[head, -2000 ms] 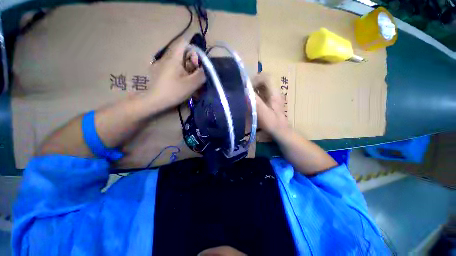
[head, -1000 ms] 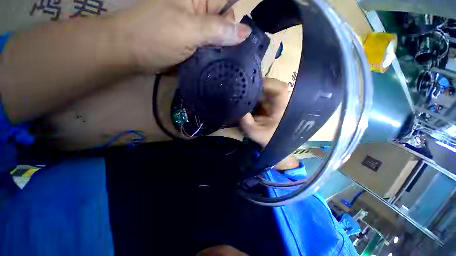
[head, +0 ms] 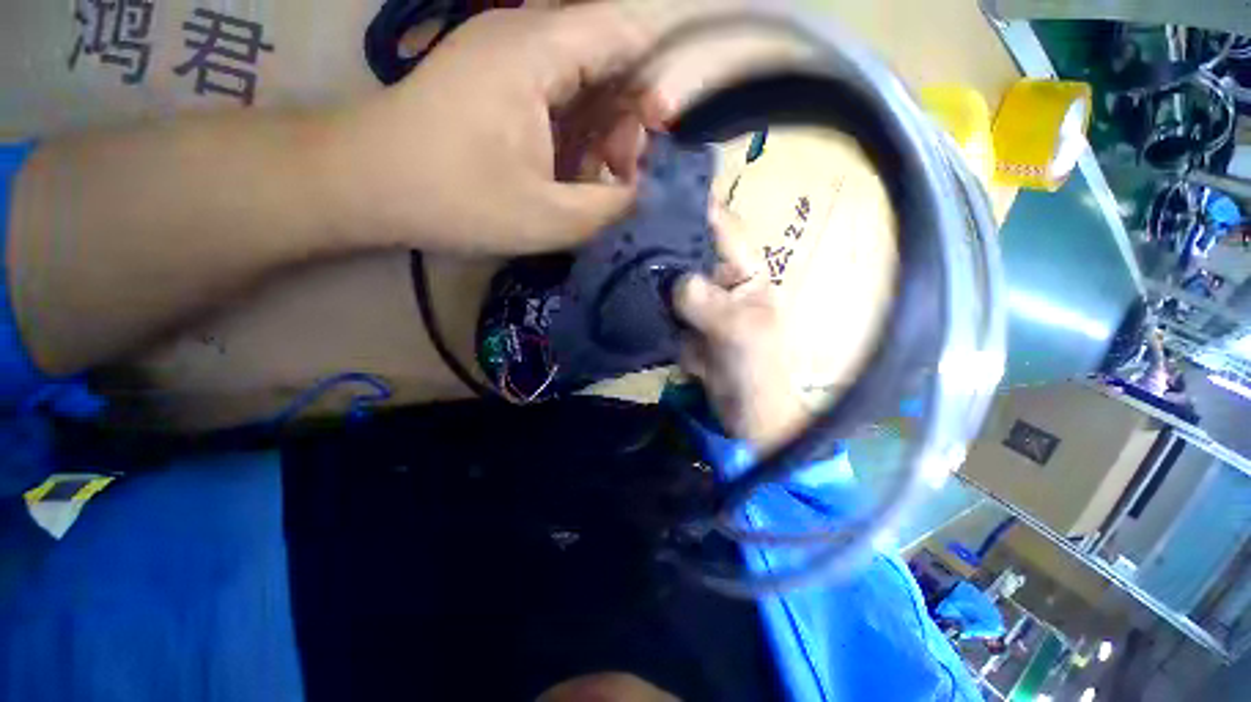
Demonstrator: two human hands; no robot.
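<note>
The headset is blurred in front of me, its black headband pad and shiny hoops (head: 967, 302) curving round on the right. My left hand (head: 501, 130) grips the upper edge of the black speaker plate (head: 638, 295), which is tilted. My right hand (head: 741, 336) is on the plate's right side, with a finger or thumb at its face and other fingers behind. Left of the plate, the open ear cup shows a small green circuit board (head: 497, 346) and thin red and white wires (head: 542, 373). The cup's far side is hidden.
Cardboard sheet (head: 261, 295) with black characters lies beneath. A black cable bundle (head: 398, 41) is at the top. A yellow bottle (head: 960, 121), partly behind the hoops, and a yellow tape roll (head: 1036, 135) stand upper right. A dark green strip and shelving lie at right.
The speaker plate has turned from facing me to a tilted, narrower view. My right hand has moved from behind its lower edge onto its right side. The cable bundle and bottle now show.
</note>
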